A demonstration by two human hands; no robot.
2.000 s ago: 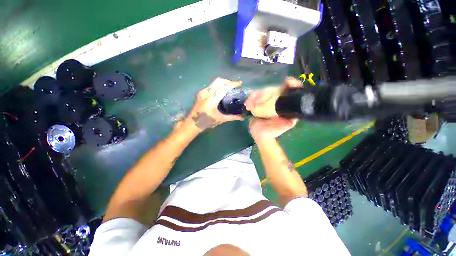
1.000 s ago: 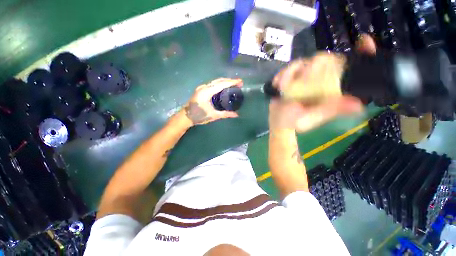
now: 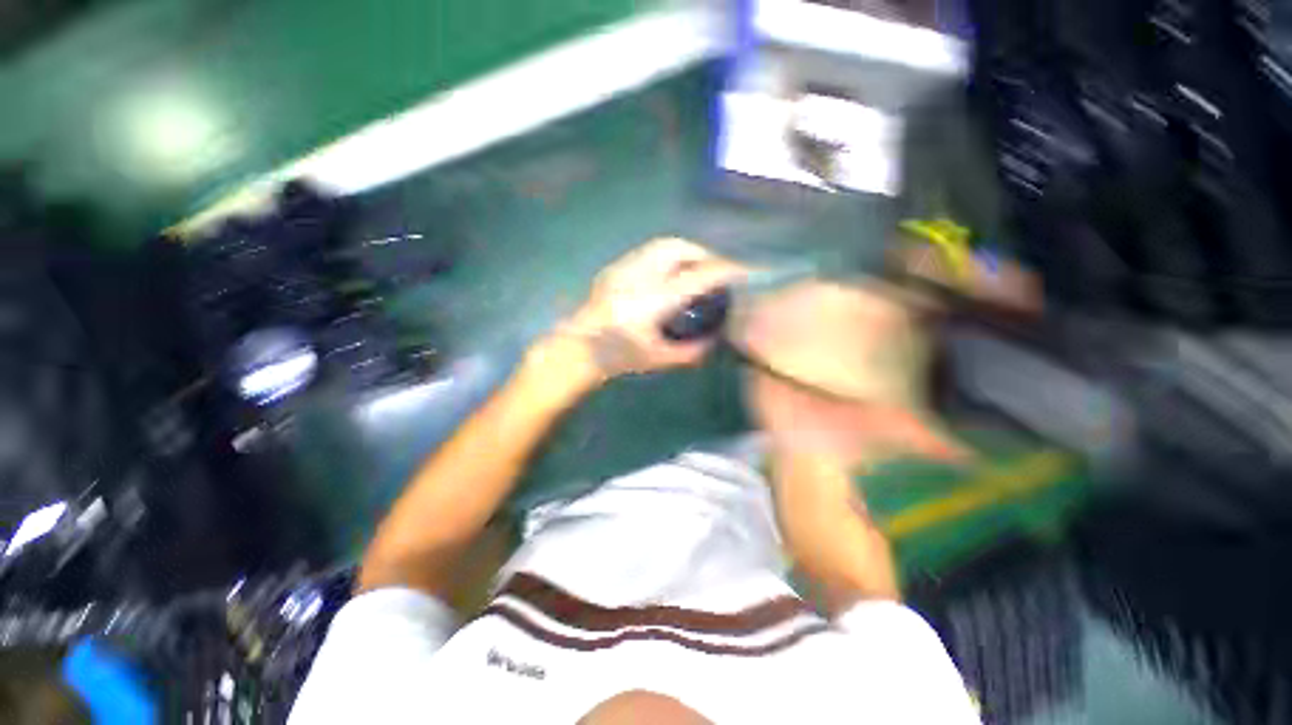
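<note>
The picture is strongly blurred. My left hand (image 3: 645, 312) holds a small round black unit (image 3: 697, 315) in its fingers, in front of my body. My right hand (image 3: 839, 354) is just right of it, around the tan grip of the electric screwdriver (image 3: 1041, 390), whose dark body runs off to the right. Whether the driver tip touches the unit cannot be told.
A white and blue screw feeder (image 3: 815, 135) stands at the top. Yellow-handled cutters (image 3: 938, 238) lie right of it. Black units surround a silver-faced unit (image 3: 274, 366) at left. Black tray stacks (image 3: 1134, 170) stand at right. A white strip (image 3: 496, 113) crosses the green bench.
The whole view has shifted and blurred. My right hand with the screwdriver has come lower and closer to my left hand. The left hand still holds the black unit.
</note>
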